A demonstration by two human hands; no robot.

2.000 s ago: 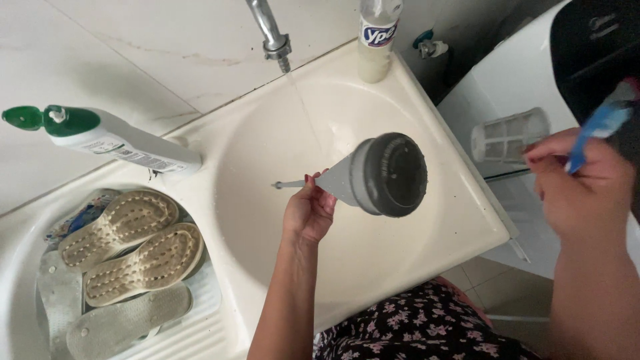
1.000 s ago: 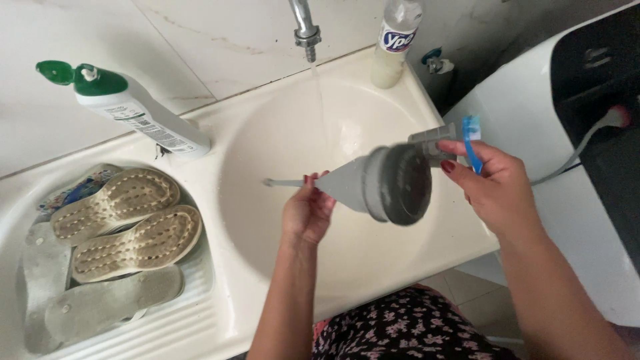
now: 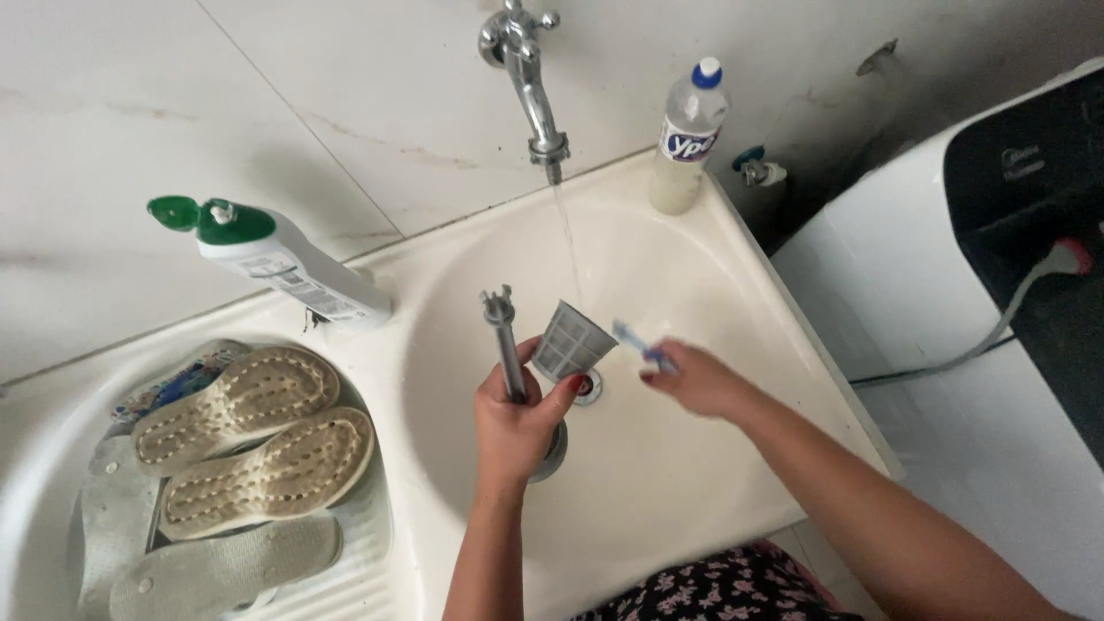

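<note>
Over the round basin of a cream sink (image 3: pixel 690 483), my left hand (image 3: pixel 517 414) holds a grey plastic mesh filter cup (image 3: pixel 573 341) between thumb and fingers. The same hand grips a grey plastic part by its slim stem (image 3: pixel 509 354), whose pronged tip points up; its wide end is mostly hidden below the hand. My right hand (image 3: pixel 690 375) is shut on a small blue brush (image 3: pixel 634 336), slightly blurred, with its head just right of the cup and apart from it. Behind the cup, a thin stream of water (image 3: pixel 567 233) falls from a chrome tap (image 3: pixel 536 103).
Left of the basin stands a white bottle (image 3: pixel 310 272) with an open green cap. Sandals (image 3: pixel 267 474) and flip-flops (image 3: pixel 216 565) lie in the left compartment. A clear Ypê bottle (image 3: pixel 681 155) stands on the back right corner. At right, a white appliance (image 3: pixel 906 224) carries a brush with a long handle (image 3: pixel 1018 310).
The filter cup was by my right hand and is now in my left. The grey part has turned from lying sideways to stem up. My right hand has come in over the basin with the brush.
</note>
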